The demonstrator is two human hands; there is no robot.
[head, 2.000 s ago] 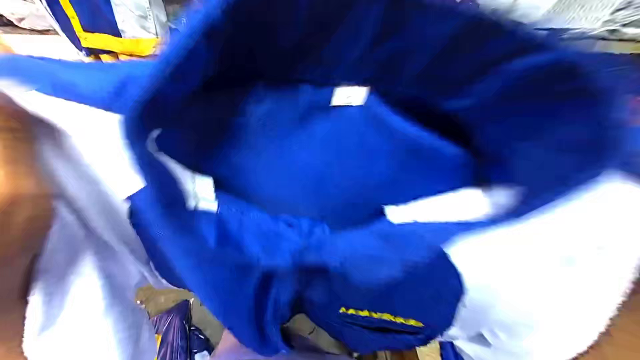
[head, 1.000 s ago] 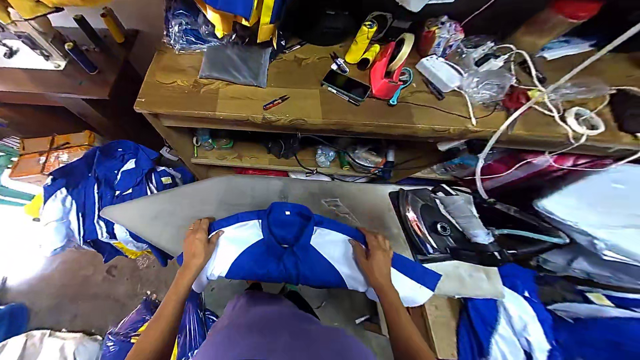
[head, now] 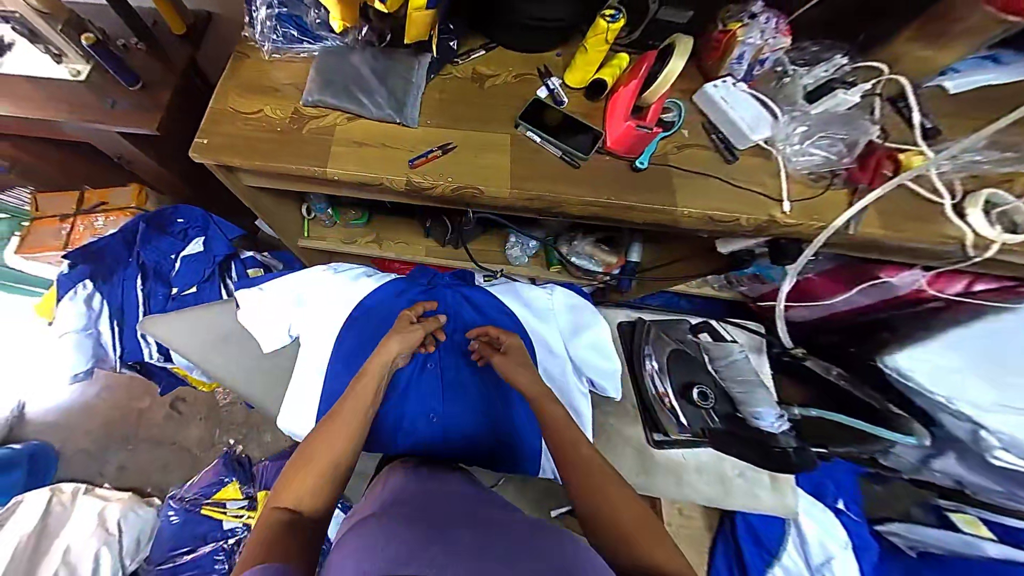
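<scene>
A blue and white short-sleeved shirt [head: 432, 392] lies spread over a grey ironing board [head: 240, 360], its collar toward the wooden table and its button front facing up. My left hand [head: 416, 330] is over the upper chest, left of the buttons, fingers partly curled. Just right of the button line is my right hand [head: 498, 350], its fingers bent and apart. Whether either hand pinches the cloth is hard to tell. To the right, a steam iron [head: 692, 388] rests on a dark pad on the board.
Thread snips [head: 432, 155], a phone [head: 560, 128], a red tape dispenser [head: 636, 112] and yellow thread cones [head: 596, 48] lie on the wooden table [head: 280, 136]. A white cord [head: 808, 256] hangs near the iron. Blue and white garments [head: 152, 272] are heaped at the left.
The shirt, gathered between both hands a second ago, now lies spread on the board. Both hands have moved inward from its sides to near the button line.
</scene>
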